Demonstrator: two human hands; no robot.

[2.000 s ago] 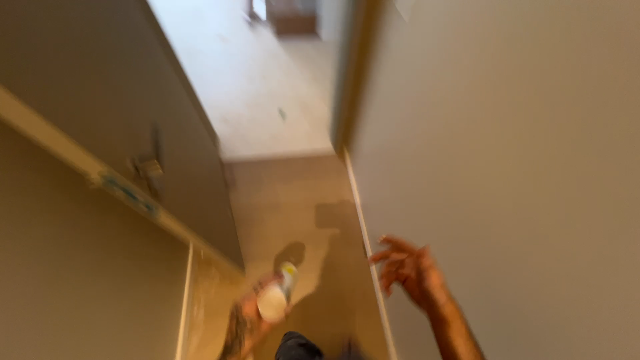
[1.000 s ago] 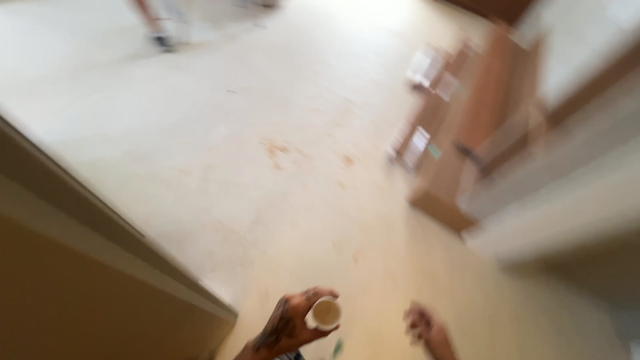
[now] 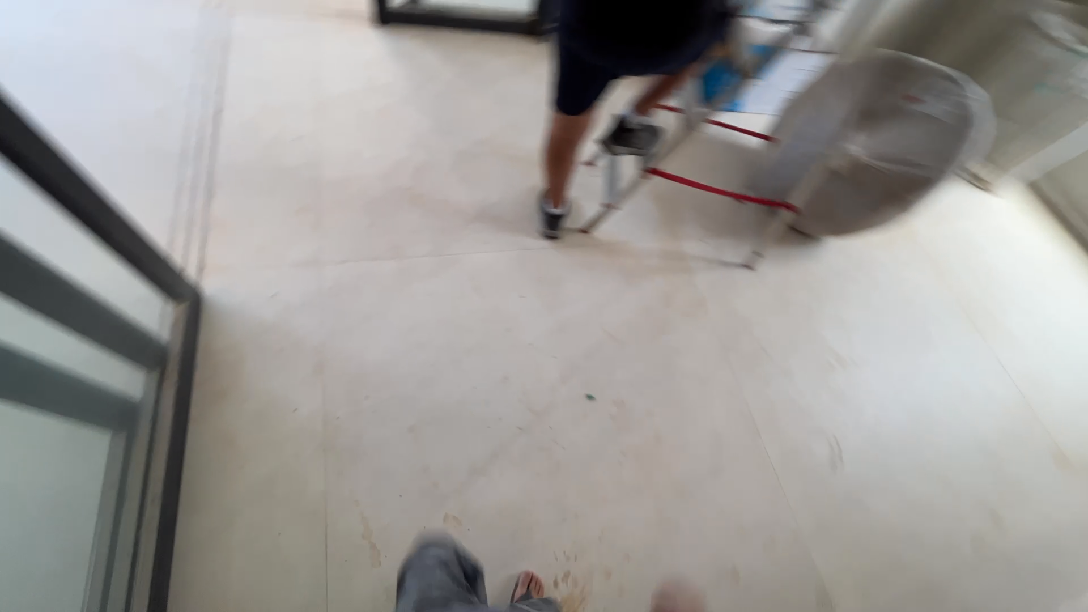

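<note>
At the bottom edge, right of centre, a blurred bit of skin shows that looks like my right hand [image 3: 678, 597]; most of it is cut off, and whether it holds anything cannot be seen. My left hand is out of view, and so is the cup-like container seen earlier. Between them, my knee in grey trousers [image 3: 439, 574] and my foot in a sandal [image 3: 529, 585] show above the pale floor [image 3: 527, 382].
Ahead, a person in dark shorts [image 3: 582, 81] has one foot on a stepladder with red straps [image 3: 722, 191] and the other on the floor. A large round grey object [image 3: 888, 144], seemingly wrapped in plastic, leans behind it. A dark-framed glass panel [image 3: 183, 408] stands at left.
The view has moved from a narrow passage into a bright room. My left hand, seen holding a cup-like container one second ago, has left the view; my right hand has dropped to the bottom edge.
</note>
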